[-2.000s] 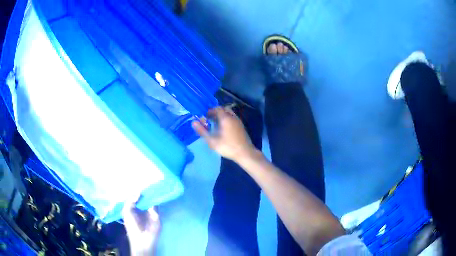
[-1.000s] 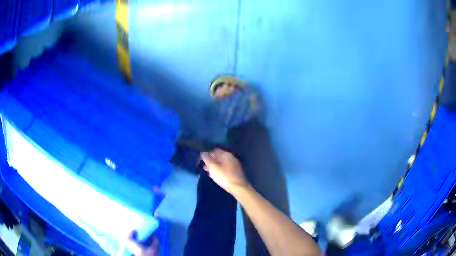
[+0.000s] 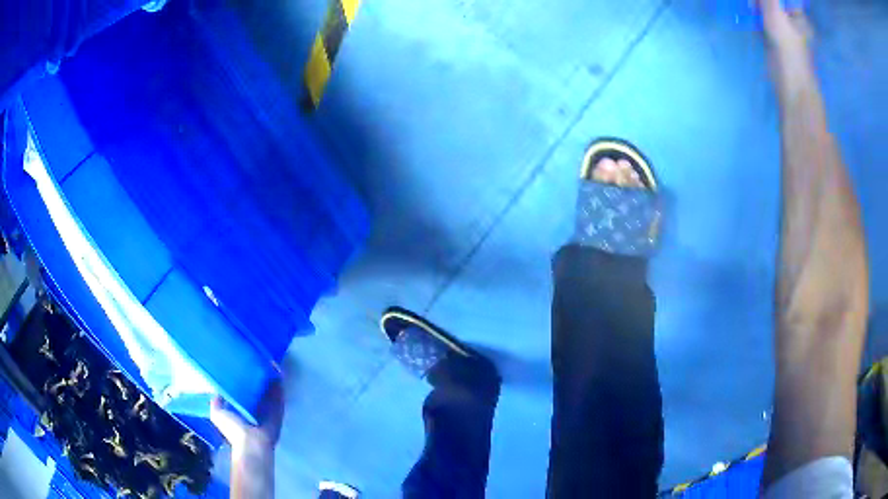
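Note:
A blue crate [image 3: 175,292] stands at the left on a stack of blue crates, with a strip of white liner [image 3: 107,292] showing along its inside. My left hand [image 3: 248,419] grips its near corner at the lower left of the view. My right arm reaches far forward along the right side, and my right hand [image 3: 787,21] is cut off by the top edge. Something blue shows beside its fingers; whether it is held cannot be told.
Black pieces with cream limbs [image 3: 107,419] lie below the crate at lower left. Tall blue crate stacks [image 3: 224,146] stand at the left. Yellow-and-black tape [image 3: 329,54] marks the blue floor. My slippered feet are apart, and part of another shoe [image 3: 338,490] shows at the bottom edge.
My right hand has moved from near my legs to the top right edge. My feet have moved apart. My left hand stays at the crate corner, and less white liner shows.

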